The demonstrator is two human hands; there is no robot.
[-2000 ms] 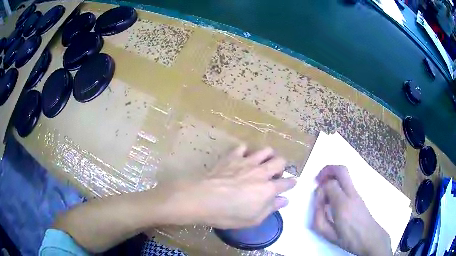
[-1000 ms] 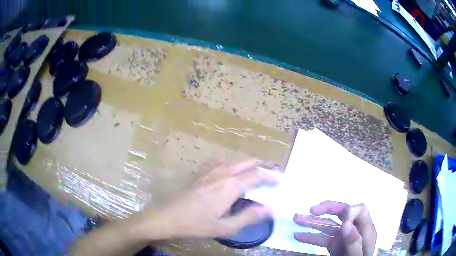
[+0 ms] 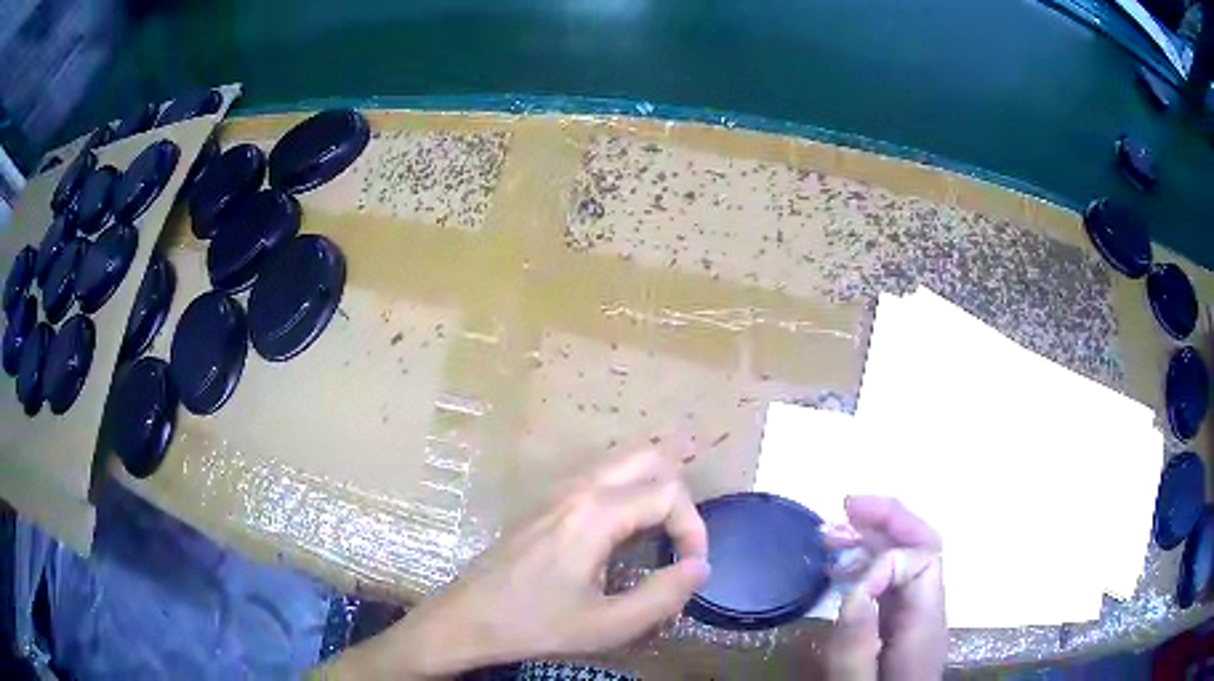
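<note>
A glossy black round part point(image 3: 756, 559) lies flat near the bench's front edge, with a greyish centre and a raised rim. My left hand point(image 3: 606, 559) is at its left side, thumb and index fingertips meeting at the rim. My right hand point(image 3: 885, 572) is at its right side, thumb and fingers pinched close together. A faint pale shine shows at the right fingertips, perhaps clear film, too small to tell. White sheets point(image 3: 999, 466) lie behind and to the right of the part, partly under my right hand.
Black round parts stand grouped on the mat at left point(image 3: 296, 295) and in a column at right point(image 3: 1185, 395). More lie on a separate cardboard sheet point(image 3: 127, 313) at far left. The taped cardboard mat point(image 3: 533, 266) borders the green conveyor point(image 3: 599, 53).
My left hand has drawn back from over the black part to its left rim. My right hand has moved from the white sheets to the part's right rim. The camera view has shifted.
</note>
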